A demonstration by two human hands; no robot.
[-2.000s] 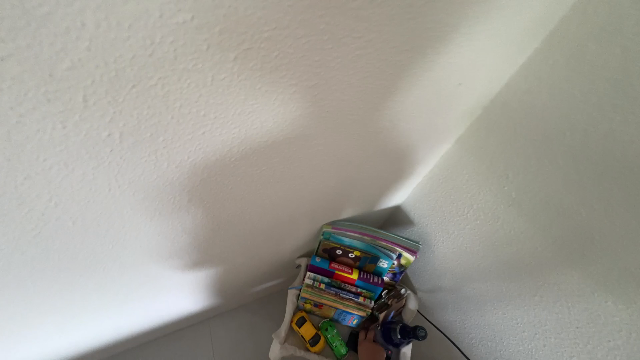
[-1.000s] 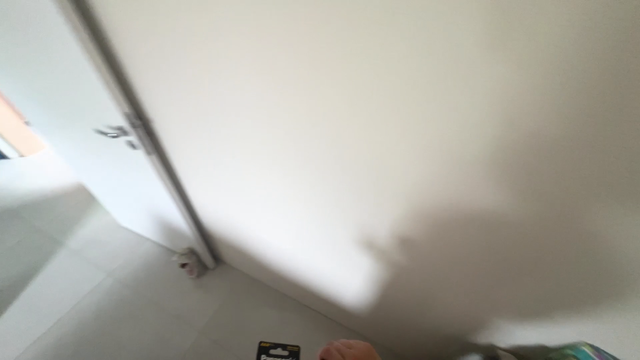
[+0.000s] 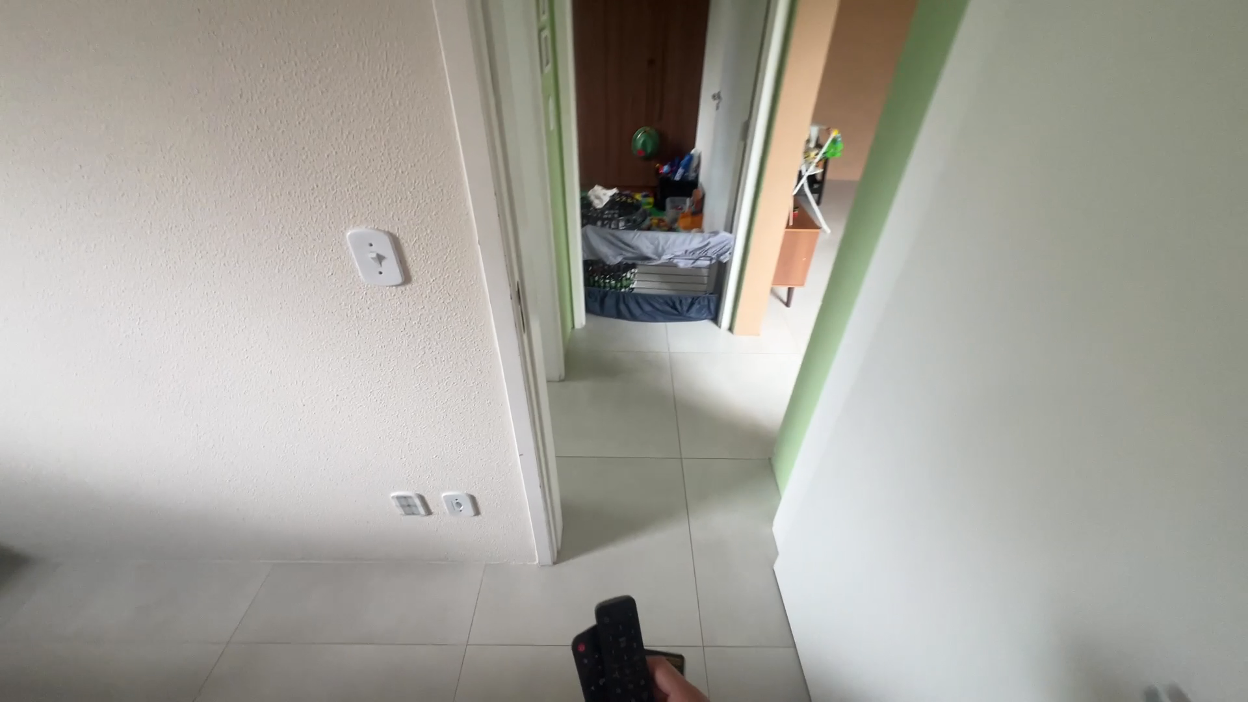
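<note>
At the bottom edge of the head view, my right hand (image 3: 675, 682) is partly visible and shut on two black remote controls. One remote (image 3: 622, 634) stands upright and overlaps the other remote (image 3: 588, 661), which has a red button near its top. Behind them a small dark flat thing with a gold edge (image 3: 667, 660) shows beside my thumb; the hand seems to hold it too. The rest of the hand lies below the frame. My left hand is out of view.
A doorway with a white frame (image 3: 502, 292) stands ahead, a white door (image 3: 994, 390) at right. Light floor tiles (image 3: 619, 507) lead to a cloth-sided playpen (image 3: 653, 249) with toys. Left wall: a light switch (image 3: 375, 257) and sockets (image 3: 410, 504). Beyond at right is a wooden cabinet (image 3: 797, 255).
The view has swung from a basket of books and toy cars in a corner to the doorway. One second ago a black package showed beside a hand; now remotes show in the hand.
</note>
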